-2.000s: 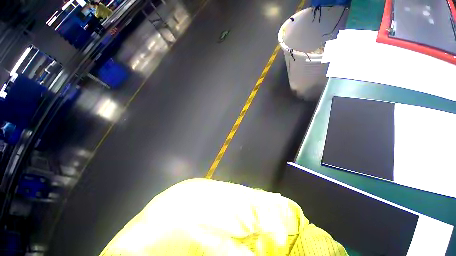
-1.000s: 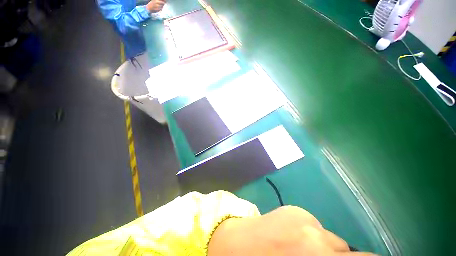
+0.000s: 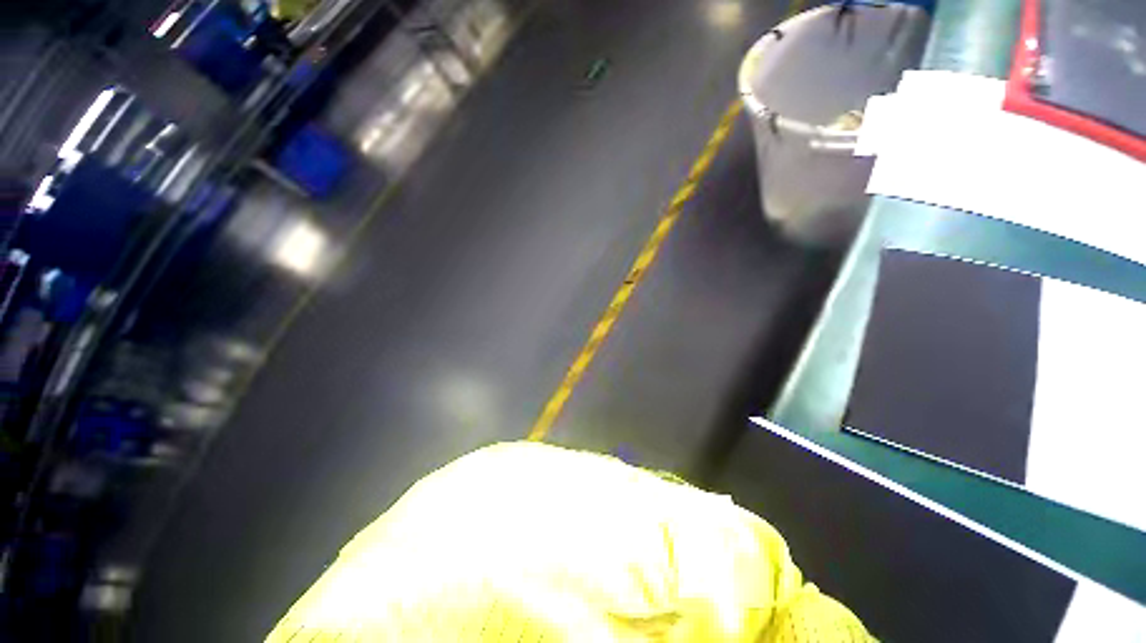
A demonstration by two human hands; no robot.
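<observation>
No hand is in the picture; only a yellow sleeve of mine shows at the bottom edge, overexposed. A strip sheet (image 3: pixel 949 364), black beside exposed white, lies on the green bench at the right. A second strip sheet (image 3: pixel 905 540), also black with a white end, lies nearer and is cut off by the bottom edge. White backing sheets (image 3: pixel 980 151) lie beyond them, overlapping the bench edge. A red-orange tray (image 3: pixel 1081 121) with a grey glossy display panel (image 3: pixel 1096 57) is cut off at the top right.
A whitish waste bin (image 3: pixel 811 176) with black strips on its rim stands on the floor against the bench edge (image 3: pixel 823 339). A yellow-marked line (image 3: pixel 628 283) runs along the grey floor. Blurred blue equipment and racks (image 3: pixel 308 157) stand at the far left.
The view has swung left, away from the bench. My hand, the loose black strip, the other person in blue and the fan have gone out of the picture.
</observation>
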